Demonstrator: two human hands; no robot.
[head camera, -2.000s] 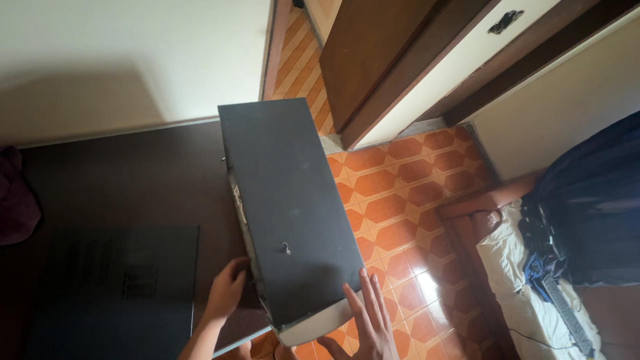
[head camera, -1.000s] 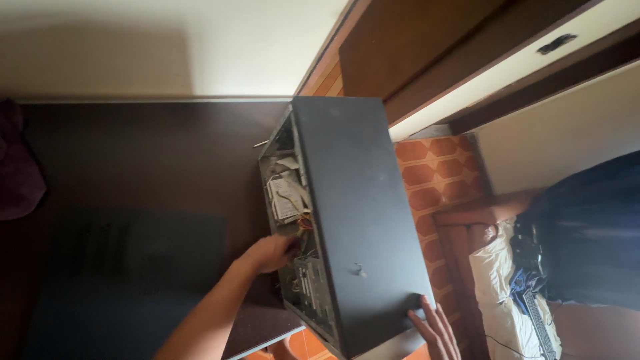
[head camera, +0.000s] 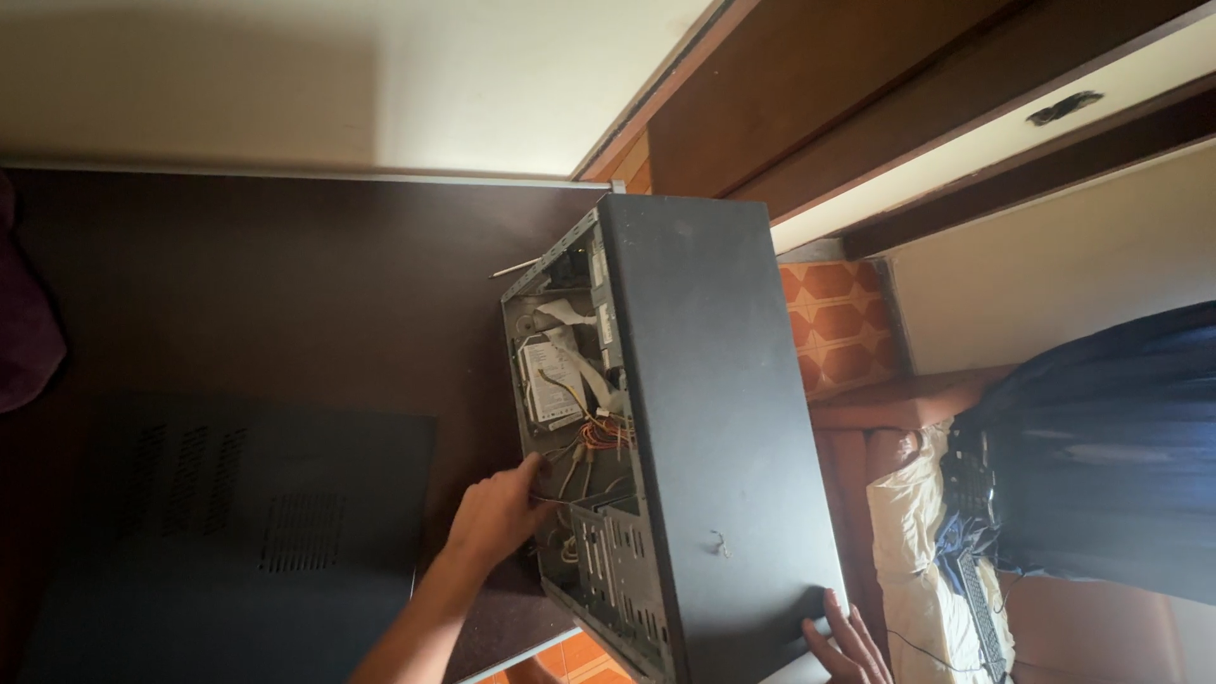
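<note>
A dark desktop computer case (head camera: 722, 408) stands on the brown table with one side uncovered. Inside show a hard drive (head camera: 551, 380) with a label, pale ribbon cables (head camera: 591, 366), a bundle of coloured power wires (head camera: 603, 435) and a metal drive cage (head camera: 613, 560). My left hand (head camera: 499, 508) is at the lower left edge of the opening, fingers bent around that edge; the fingertips are partly hidden. My right hand (head camera: 845, 641) rests with spread fingers on the case's lower right corner, partly cut off by the frame.
A vented dark side panel (head camera: 247, 532) lies flat on the table (head camera: 285, 285). A thin rod (head camera: 515, 268) lies behind the case. Purple cloth (head camera: 28, 304) is at far left. At right, a keyboard (head camera: 978, 608) and cables lie on pale cloth, beside dark blue fabric (head camera: 1111, 456).
The case has turned and moved right, so its open side with the drive and wires now shows. My left hand has drawn back from inside the case to its edge.
</note>
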